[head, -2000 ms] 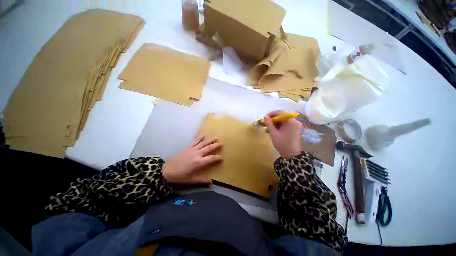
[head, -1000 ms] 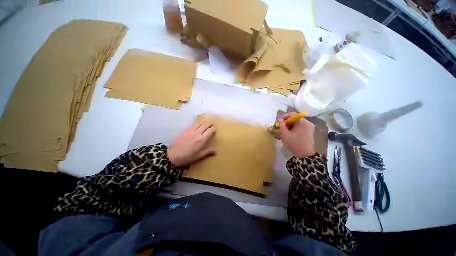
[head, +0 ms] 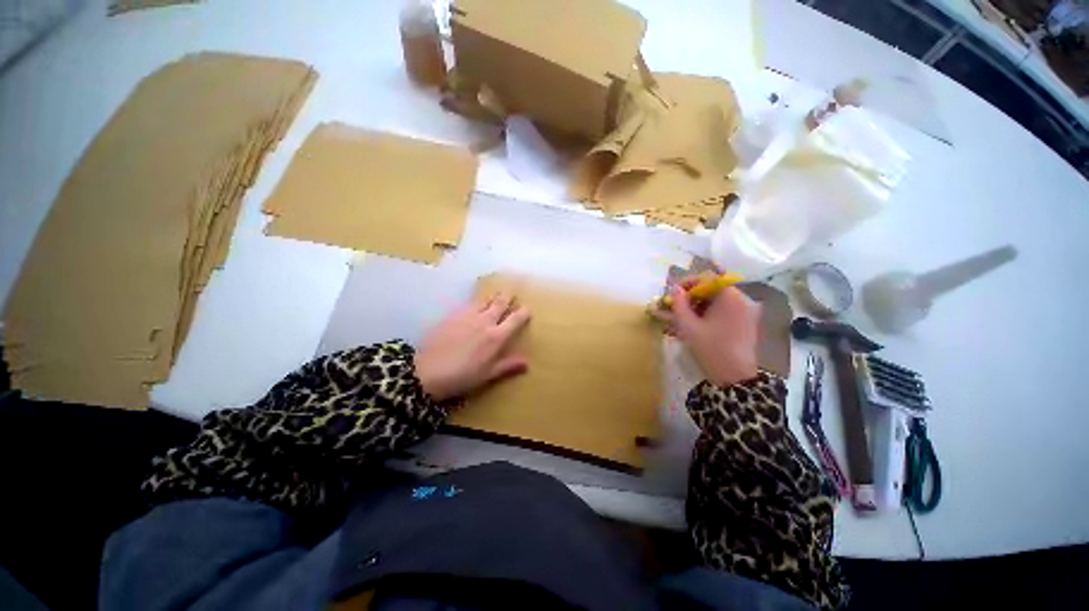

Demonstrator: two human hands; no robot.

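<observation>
A tan panel [head: 579, 364] lies on the pale grey work board [head: 555, 245] in front of my body, with a dark line along its lower edge. My left hand [head: 472, 346] rests on the panel's left part, fingers apart, holding nothing. My right hand [head: 719, 328] grips the yellow-handled glue brush [head: 714, 287]; its tip is at the panel's upper right corner. The bristles are small and blurred. A small brown board [head: 773, 320] lies partly hidden behind my right hand.
Fanned stacked panels [head: 143, 215] lie at left, a single panel [head: 376, 191] beside them. A box-shaped tan block [head: 543, 60], offcuts [head: 675, 137] and a bottle [head: 423, 45] stand behind. At right are a white glue pot [head: 764, 221], tape roll [head: 823, 290], hammer [head: 854, 418] and scissors [head: 922, 471].
My right hand with the brush has moved from the panel's upper middle to its upper right corner. My left hand has shifted slightly up the panel. The camera view has also shifted.
</observation>
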